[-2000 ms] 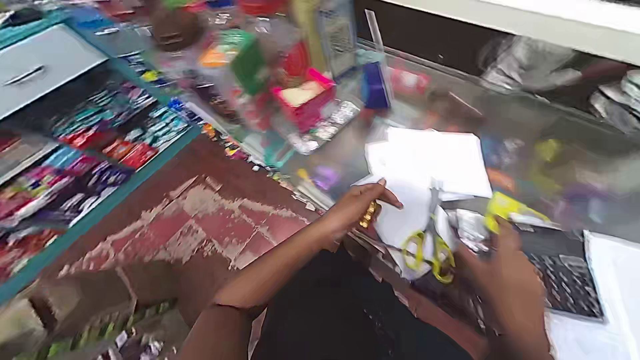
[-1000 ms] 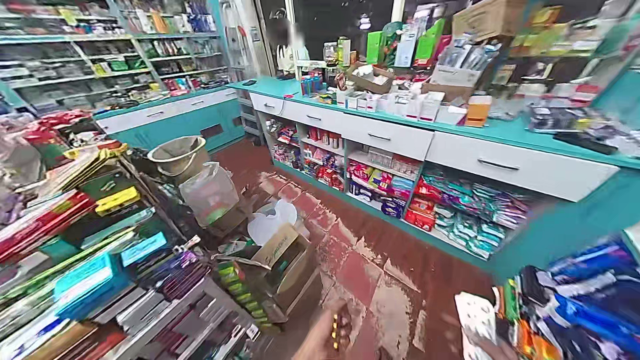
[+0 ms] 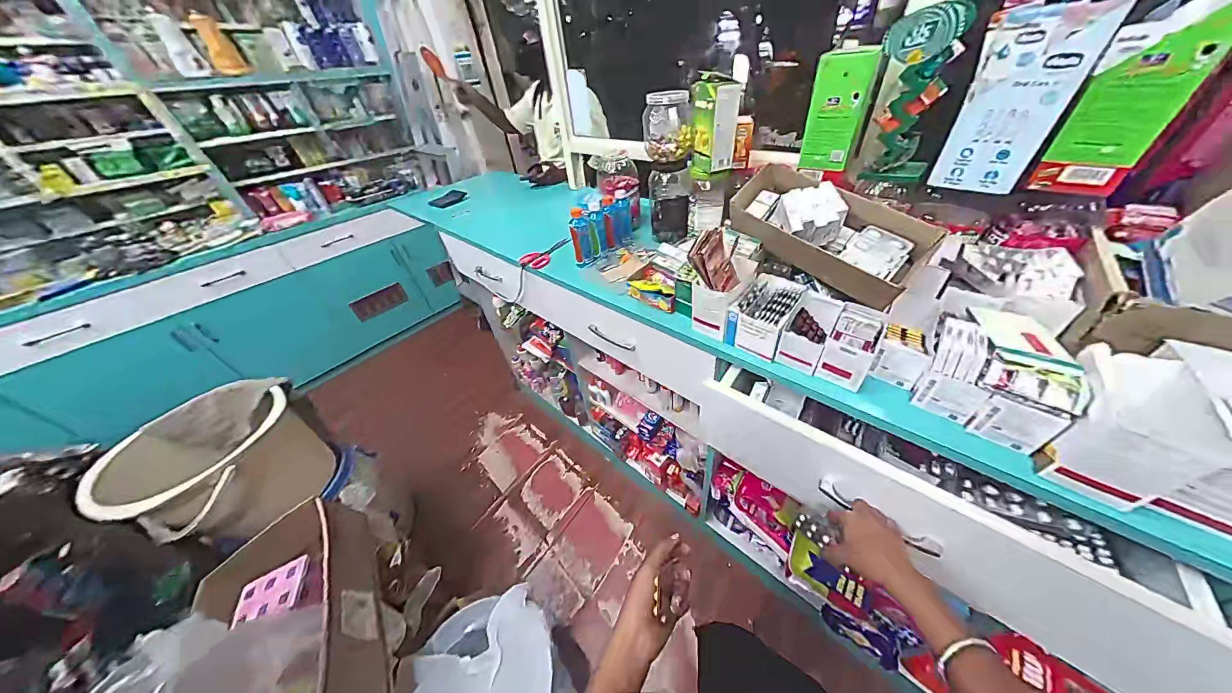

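My right hand (image 3: 861,544), with a bangle at its wrist, is at the metal handle of a white drawer (image 3: 770,438) under the teal counter. A silvery blister strip (image 3: 816,527) pokes out from its fingers. The drawer stands partly pulled out, and blister packs (image 3: 1020,505) lie inside it. Low in the middle, my left hand (image 3: 659,592) hangs over the tiled floor with its fingers slightly curled; I see nothing in it. It wears a gold-coloured ring.
The teal counter (image 3: 491,207) bears a cardboard box (image 3: 837,250), small medicine cartons (image 3: 765,318), jars and red-handled scissors (image 3: 541,258). Packets fill shelves below. At the left stand a beige bucket (image 3: 183,472) and an open carton (image 3: 356,597). A person (image 3: 553,111) is beyond the window frame.
The view has swung from the glass counter with paper and yellow scissors to the teal counter. The drawer, closed one second ago, is now partly out, with my right hand at its handle.
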